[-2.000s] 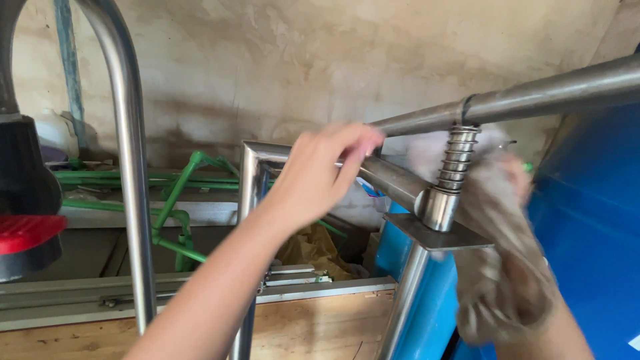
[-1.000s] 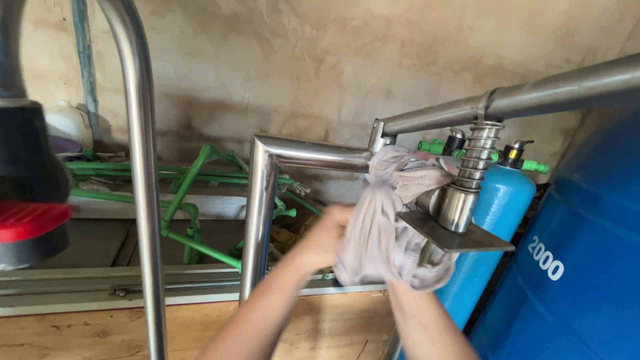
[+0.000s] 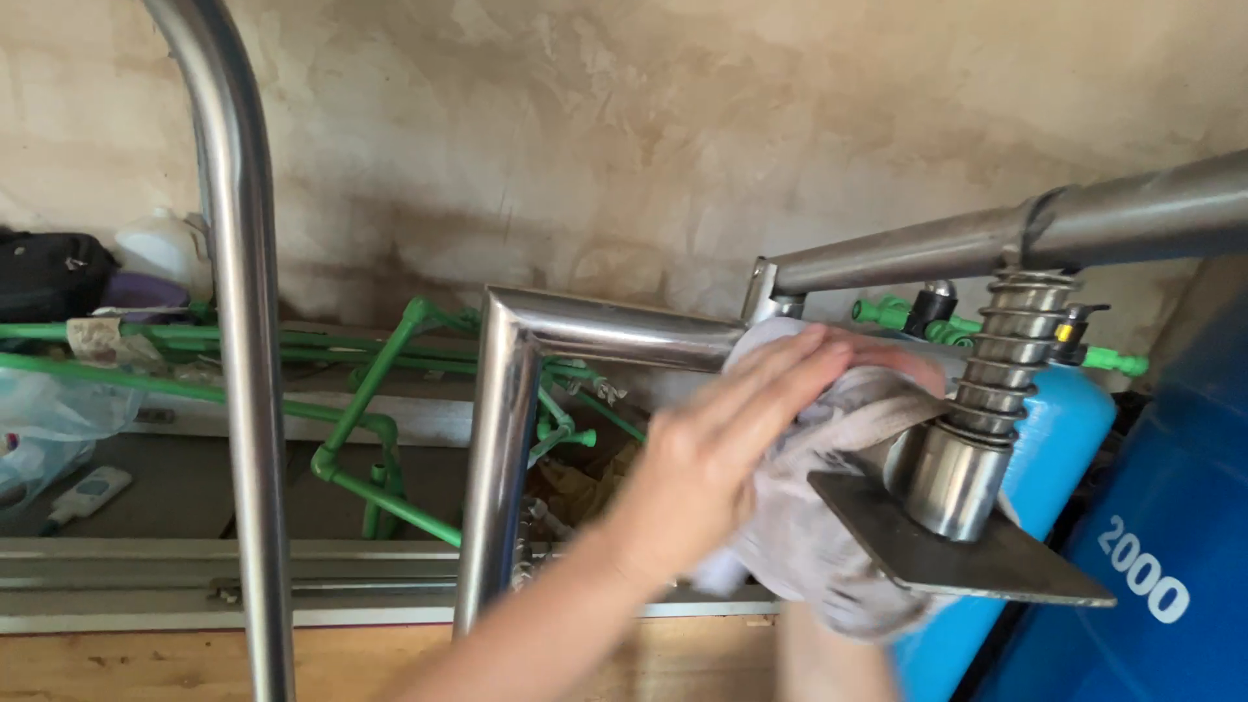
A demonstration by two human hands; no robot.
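A greyish rag (image 3: 829,507) is wrapped about the right part of a horizontal steel tube (image 3: 634,331), just left of a steel cylinder carrying a coil spring (image 3: 1009,351). My left hand (image 3: 717,439) presses on the rag from the near left side, its fingers bent over the top. My right hand (image 3: 892,359) is mostly hidden by the rag; some of it shows at the top, and its forearm rises from below. Under the cylinder sits a flat steel plate (image 3: 985,561). A thicker steel bar (image 3: 916,244) slants above the spring.
A bent steel tube (image 3: 249,370) stands upright at the left. Green plastic pipes (image 3: 361,390) lie behind the frame near the wall. On the right are a light blue cylinder (image 3: 1058,429) and a large dark blue tank (image 3: 1170,487). A wooden board (image 3: 146,663) runs along the bottom.
My left hand, earlier on the bare tube without the rag, is now on the rag. The rag has moved from right of the spring to the tube left of it.
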